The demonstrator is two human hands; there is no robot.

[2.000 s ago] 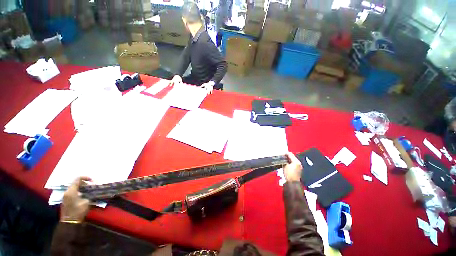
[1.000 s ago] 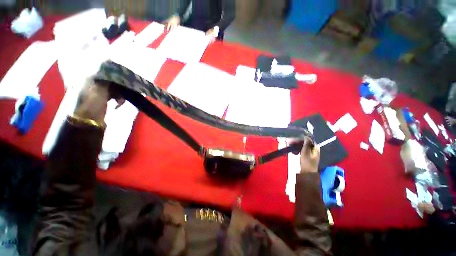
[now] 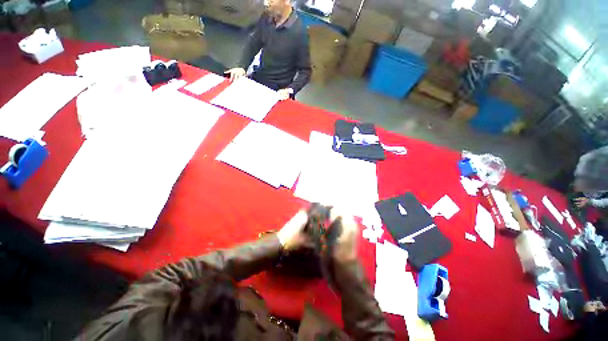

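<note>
My left hand (image 3: 293,231) and my right hand (image 3: 345,238) are close together at the lower middle, slightly blurred. Between them they hold the dark patterned strap (image 3: 320,218), now gathered into a bunch. The small dark handbag (image 3: 293,262) is below the hands, dark and partly hidden by my hands and sleeves; its zip cannot be made out.
Large white sheets (image 3: 127,166) lie left and centre on the red table (image 3: 220,220). Black flat pieces (image 3: 415,230) and a blue tape dispenser (image 3: 433,293) are at the right. Small cartons and plastic clutter the far right. A person (image 3: 279,50) sits across the table.
The strap was stretched wide between my hands; now it is bunched up. My hands have come together at the lower middle, and the view has tilted and shifted.
</note>
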